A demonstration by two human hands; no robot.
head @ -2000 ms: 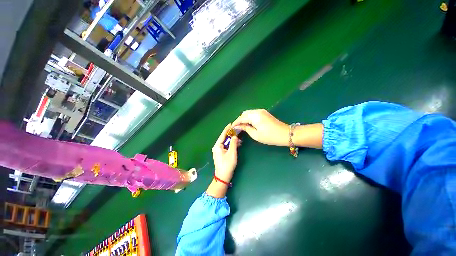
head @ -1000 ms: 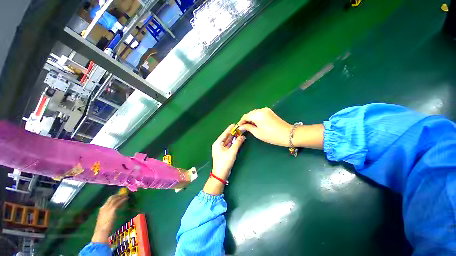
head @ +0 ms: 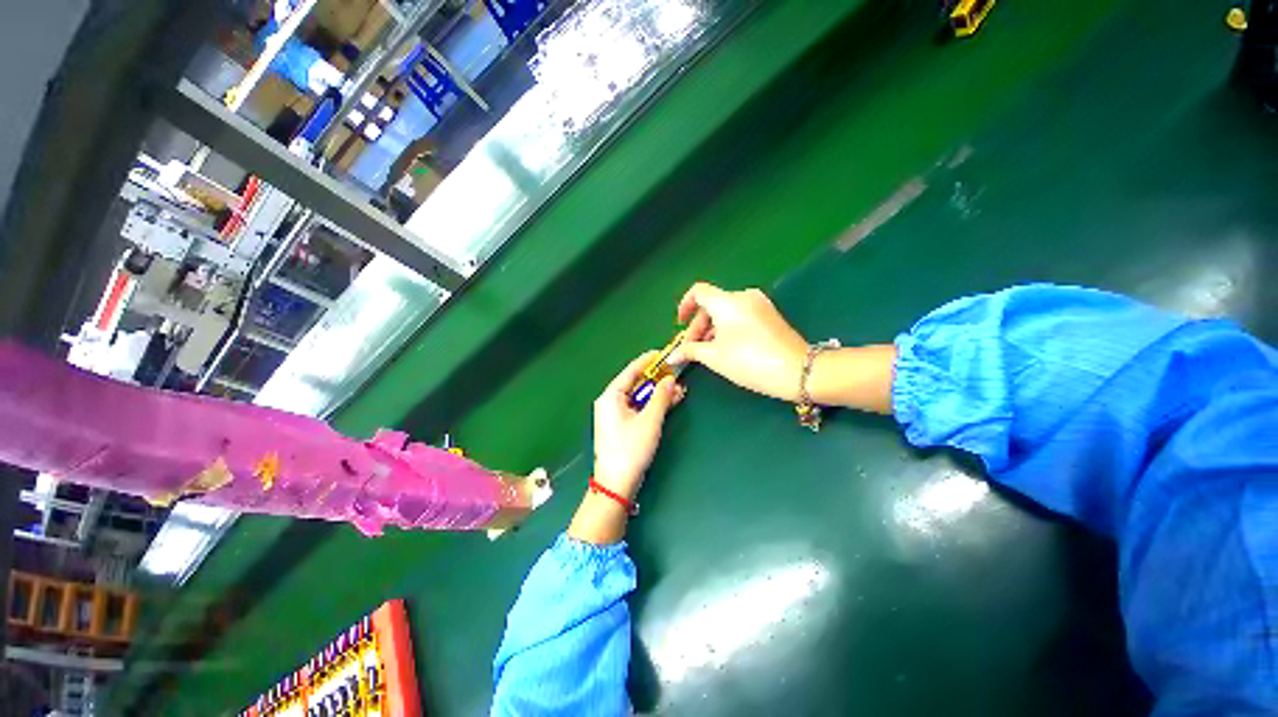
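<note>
A small yellow unit with a dark and white part (head: 646, 391) is between the thumb and fingers of my left hand (head: 629, 432), above the green bench top. My right hand (head: 746, 340) is just to its upper right, thumb and finger pinched at a thin dark and yellow piece (head: 673, 352) that meets the unit's end. Whether this piece is part of the unit is too small to tell. The fingers hide parts of the unit.
A pink-wrapped post (head: 308, 465) reaches in from the left, its metal foot plate near my left hand. A red-orange tray (head: 402, 658) of yellow units is at the lower left. A yellow unit (head: 969, 17) lies on the green belt (head: 729, 182) at the top. A dark object (head: 1257, 63) is at the far right.
My right hand has risen slightly, its fingers now more extended at the unit's end. The neighbour's hand by the tray has left the view. The yellow units on the belt have moved down-left.
</note>
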